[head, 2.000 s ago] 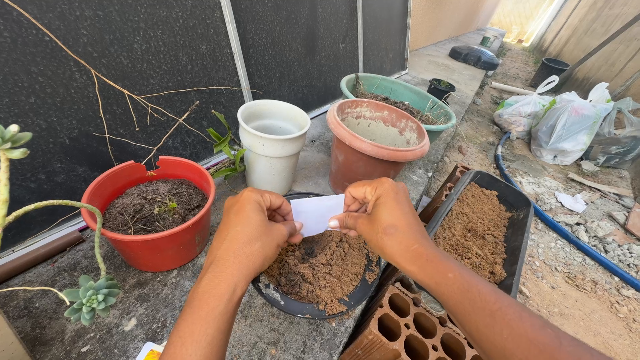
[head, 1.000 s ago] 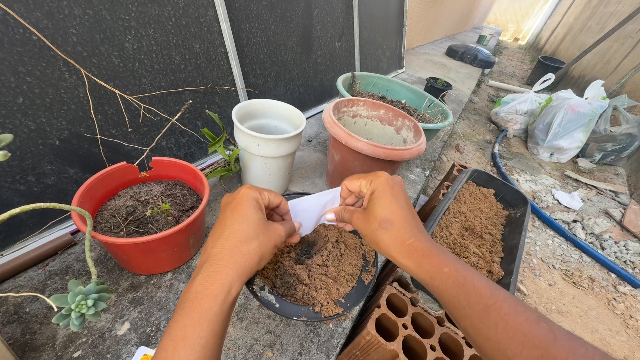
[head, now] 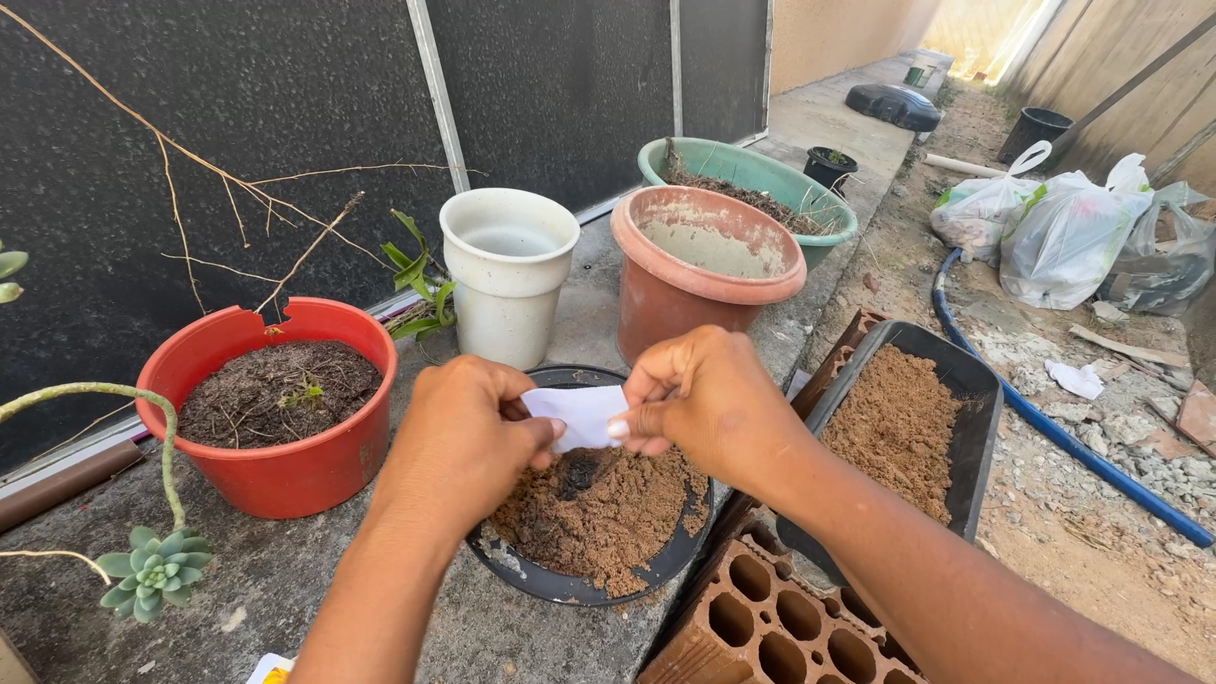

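A small piece of white paper (head: 578, 416) is stretched between my two hands. The fingertips of my left hand (head: 480, 432) pinch its left end, and my right hand (head: 698, 408) grips the right end between thumb and fingers. Directly below them, a round black dish (head: 570, 594) holds loose brown soil (head: 608, 518) with a darker hollow near its top. Whether the paper is folded or contains anything cannot be seen.
Left stands a chipped red pot (head: 275, 475) of soil, near a succulent (head: 157, 573). Behind the dish are a white pot (head: 510, 285), a terracotta-coloured pot (head: 698, 256) and a green planter (head: 750, 171). Right are a black tray (head: 978, 446) of soil, hollow bricks (head: 760, 617) and a blue hose (head: 1092, 461).
The paper has turned between my fingers and its broad face now shows more than one second ago. Both hands remain above the dish.
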